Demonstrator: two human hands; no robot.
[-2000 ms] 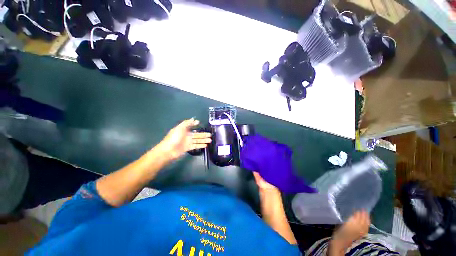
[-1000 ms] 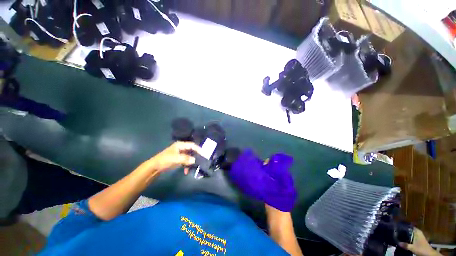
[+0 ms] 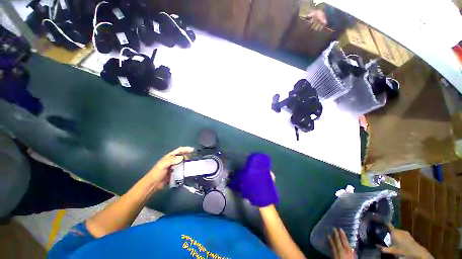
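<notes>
A black multi-lens security camera [image 3: 201, 169] is held over the green bench in front of me, with round dark faces at its far and near ends and a light-reflecting middle part. My left hand [image 3: 169, 167] grips its left side. My right hand [image 3: 272, 177] is mostly hidden by a crumpled purple cloth [image 3: 259, 181] that it holds at the camera's right side. Whether the cloth touches the camera is unclear.
Black cameras [image 3: 137, 73] stand at the upper left; one more [image 3: 300, 105] lies on the white strip [image 3: 228, 83]. Filled air-column bags [image 3: 329, 76] stand at the far right. A neighbour's hands [image 3: 405, 245] hold a camera in a ribbed bag [image 3: 337, 217] at the lower right.
The held camera has been lifted and turned, so its label no longer shows. The cloth has moved around its right side. The neighbour's camera is now inside the bag.
</notes>
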